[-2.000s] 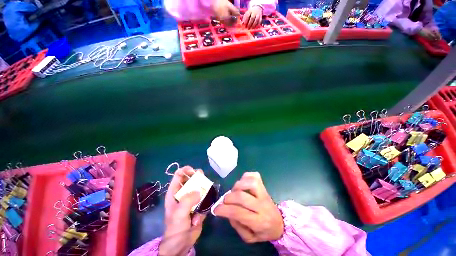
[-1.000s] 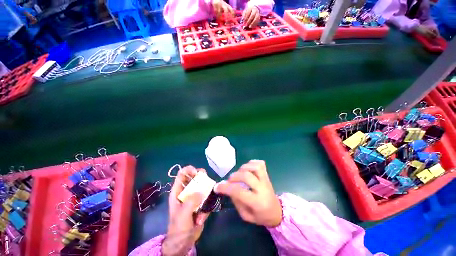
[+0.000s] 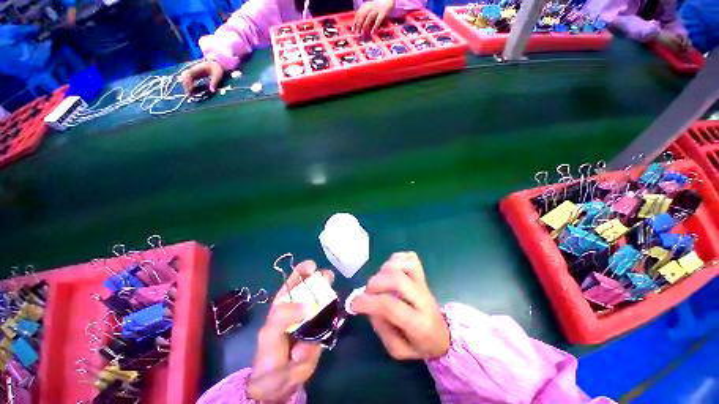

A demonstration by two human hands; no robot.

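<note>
My left hand [image 3: 284, 339] holds a pale yellow binder clip [image 3: 309, 297] with its wire handle sticking up. The clip sits on a dark, shiny device body [image 3: 319, 323], held toward my right hand. My right hand [image 3: 404, 309] pinches a small white cloth or swab [image 3: 355, 301] at its fingertips, close beside the device; whether they touch is unclear. A white bottle [image 3: 344, 244] is on the green belt just ahead of both hands. A loose black binder clip [image 3: 232, 310] lies left of my left hand.
A divided red tray [image 3: 189, 316] of clips is at the left, a red tray [image 3: 516, 213] full of coloured clips at the right. Across the green belt [image 3: 236, 173], a person reaches to a red compartment tray [image 3: 370, 80] and white cables [image 3: 158, 88]. A grey post [image 3: 670, 126] stands right.
My left hand has tilted the clip and device, showing more of the dark face. The white piece has come slightly away from the clip. The far person's hand has moved to the cables.
</note>
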